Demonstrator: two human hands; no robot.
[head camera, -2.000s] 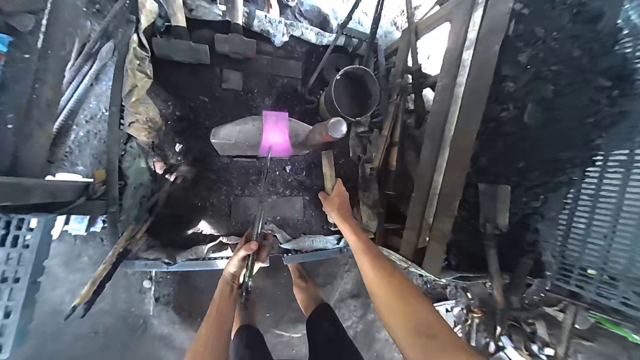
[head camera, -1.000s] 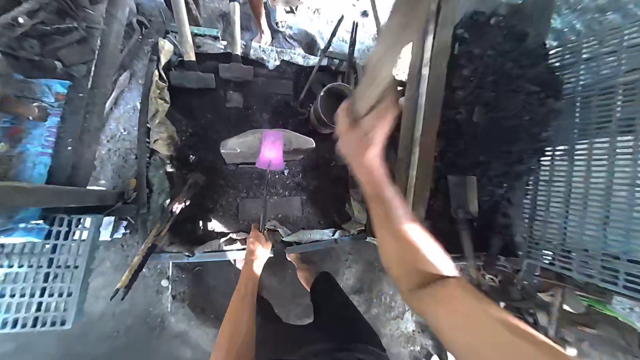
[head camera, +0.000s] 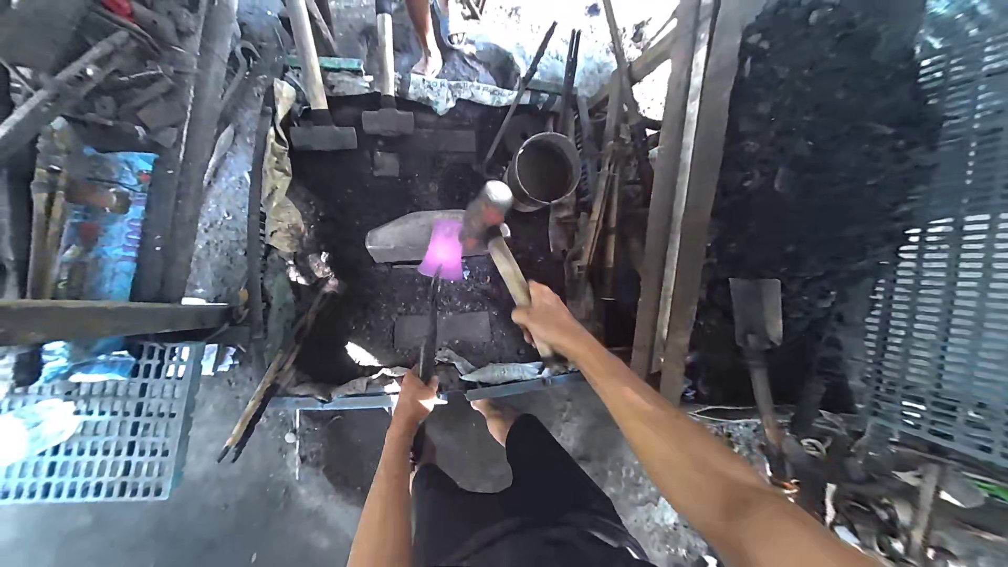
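My left hand (head camera: 416, 398) is closed around the handles of long dark metal tongs (head camera: 430, 335). At their far end is a glowing, pink-looking metal piece (head camera: 443, 250), which lies over the middle of a steel anvil (head camera: 405, 239). My right hand (head camera: 543, 315) grips the wooden handle of a hammer (head camera: 488, 213), slightly blurred. The hammer head is over the anvil's right end, close beside the glowing piece, and hides part of the anvil; whether it touches is unclear.
A round metal bucket (head camera: 543, 169) stands beyond the anvil, right of it. Two sledgehammers (head camera: 323, 138) rest at the pit's far edge. Wooden beams (head camera: 685, 197) run along the right, with a shovel (head camera: 757, 315) beyond. A plastic crate (head camera: 102, 441) is at left; another person's bare foot (head camera: 428, 63) shows at top.
My right hand has brought the hammer down from its raised position near the camera to the anvil's right end. The glowing piece stays on the anvil, held by the tongs.
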